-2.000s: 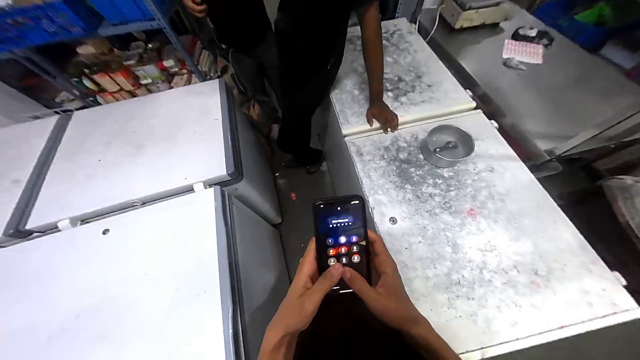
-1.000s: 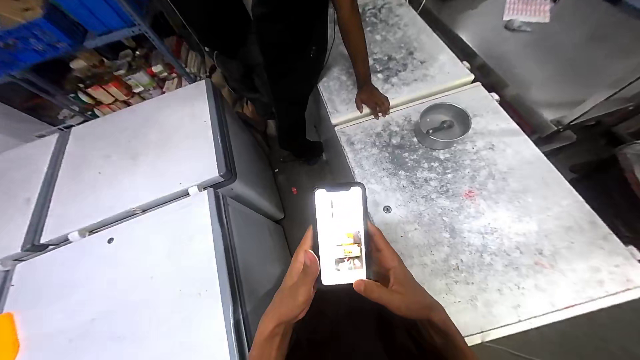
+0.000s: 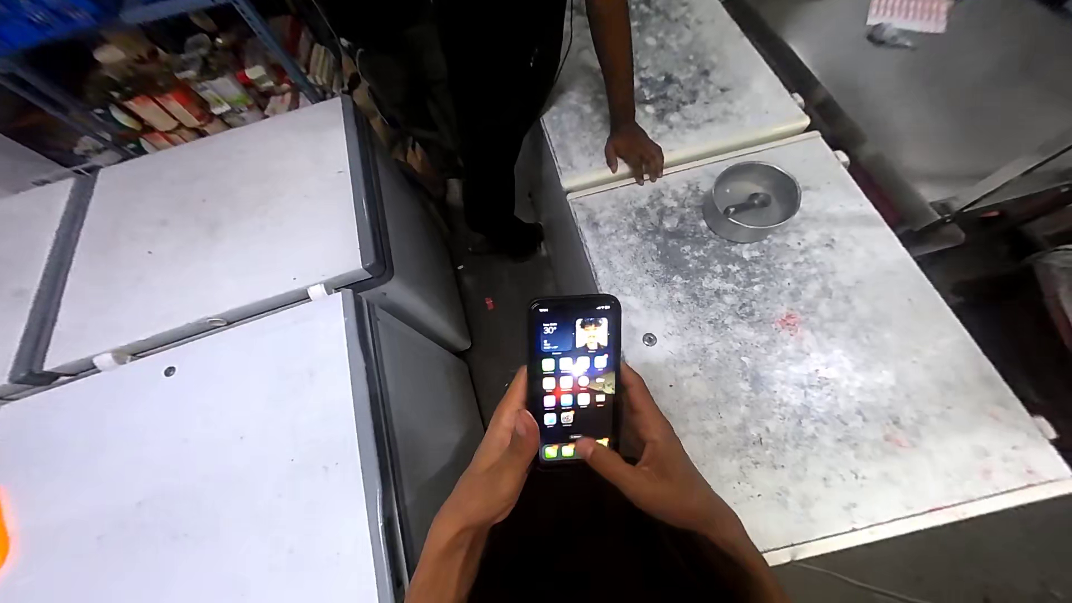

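Note:
A black smartphone (image 3: pixel 574 381) is held upright in both my hands, its lit screen showing rows of app icons on a dark background. My left hand (image 3: pixel 498 456) grips its left edge, the thumb beside the lower left side. My right hand (image 3: pixel 645 444) holds the right edge, with its thumb over the bottom of the screen. The fingers behind the phone are hidden. To the right, a round metal bowl (image 3: pixel 752 201) with a small metal object inside rests on the scuffed white lid of a chest freezer (image 3: pixel 712 368).
Across from me a person in dark clothes rests a hand (image 3: pixel 635 152) on the freezer edge. More white chest freezers (image 3: pixel 209 209) line the left side. Behind them stands a blue metal shelf (image 3: pixel 272 46) with packets. A metal table (image 3: pixel 837 75) is at the upper right.
The phone's screen has gone from a keypad, through a bright white page, to the icon screen. Both hands keep hold of the phone. An orange thing shows at the left edge since the middle frame.

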